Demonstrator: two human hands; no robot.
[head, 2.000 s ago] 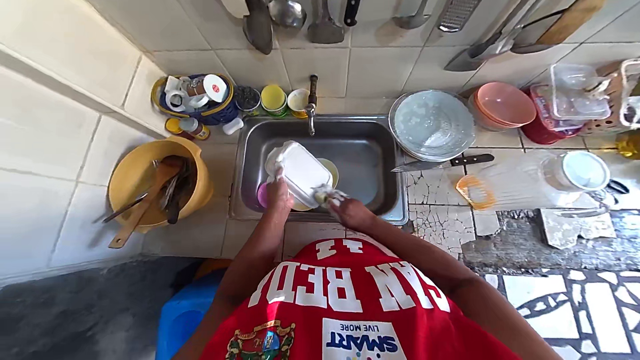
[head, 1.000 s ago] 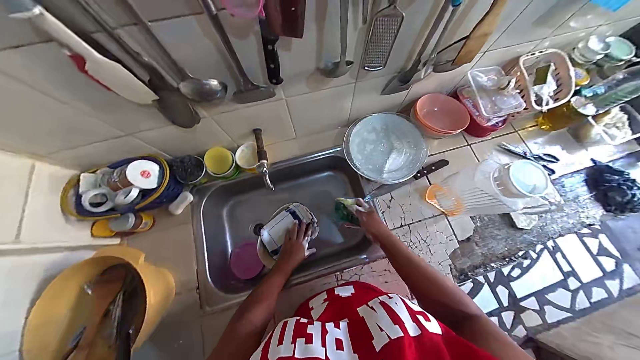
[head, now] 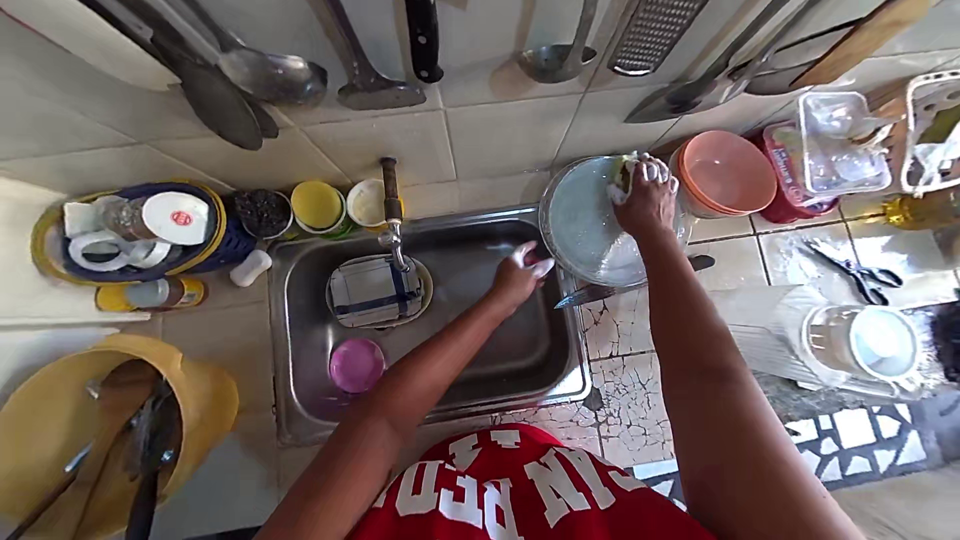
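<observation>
Soapy suds cover my right hand (head: pixel 646 196), which holds a green sponge (head: pixel 622 174) at the far side of a round, pale, translucent lid or plate (head: pixel 589 221) on the counter right of the sink. My left hand (head: pixel 523 274) is over the right part of the steel sink (head: pixel 480 375), fingers apart and holding nothing, with suds on the fingertips. Below the faucet (head: pixel 392 217), a white rectangular dish with blue stripes (head: pixel 375 289) lies on an oval dish in the sink. A pink bowl (head: pixel 357 365) sits near the sink's left front corner.
A kitchen knife (head: pixel 589 295) lies partly under the round stack. Orange bowls (head: pixel 729 172), scissors (head: pixel 859 271) and a plastic pitcher (head: pixel 817 337) stand or lie farther right. At left are a yellow bucket with utensils (head: pixel 214 397) and a basket (head: pixel 217 225). Ladles and a grater (head: pixel 652 34) hang above.
My left hand has let go of the blue-striped dish, now under the faucet, and moved right. My right hand has moved from the sink's right side to the round piece with the sponge.
</observation>
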